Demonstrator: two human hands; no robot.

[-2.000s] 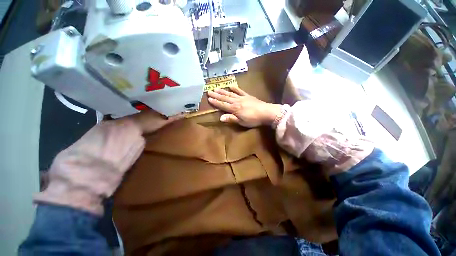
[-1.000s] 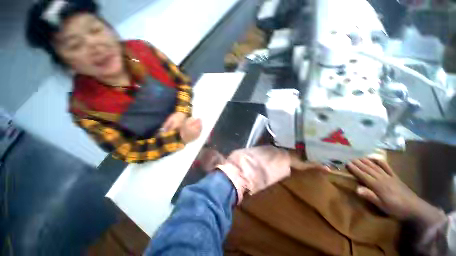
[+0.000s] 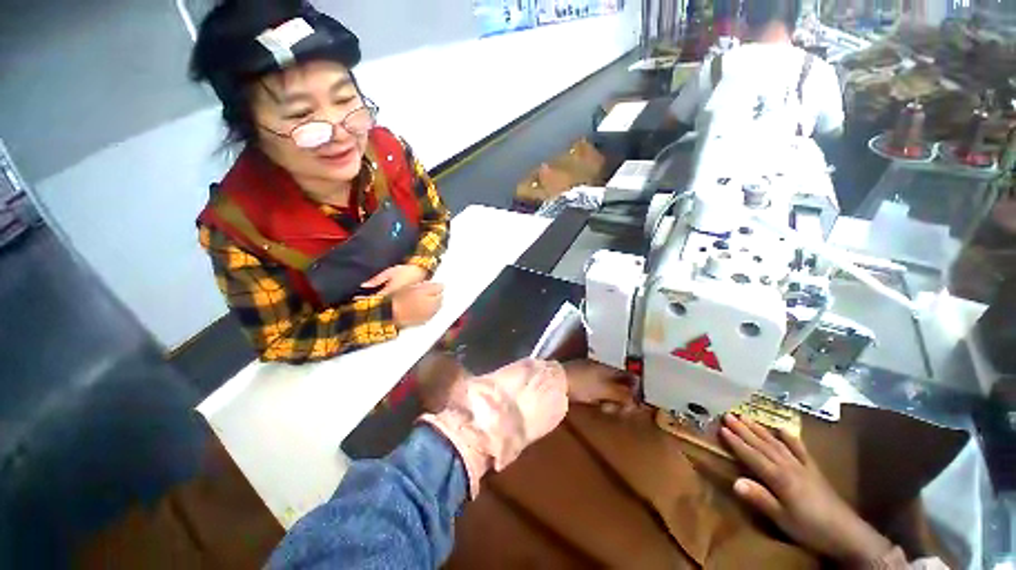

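A brown garment panel (image 3: pixel 579 473) lies on the machine table under the white sewing machine head (image 3: pixel 713 323) with its red logo. A yellow clamp frame (image 3: pixel 772 419) with dark markings lies on the cloth below the head. My left hand (image 3: pixel 602 384) rests on the cloth at the left of the head, its fingertips partly hidden by the casing. My right hand (image 3: pixel 791 484) lies flat on the cloth, fingers spread at the clamp's front edge. The needle area is hidden behind the head.
A person (image 3: pixel 334 223) in a checked shirt leans on the white table edge (image 3: pixel 262 418) at the left. Another person (image 3: pixel 769 78) sits behind the machine with their back to me. Reddish thread cones (image 3: pixel 910 128) stand at the back right. A dark panel (image 3: pixel 501 317) lies left of the head.
The view has swung left and up, bringing the person at the left into sight. The machine and both hands now appear further right. Both hands remain on the cloth beside the clamp.
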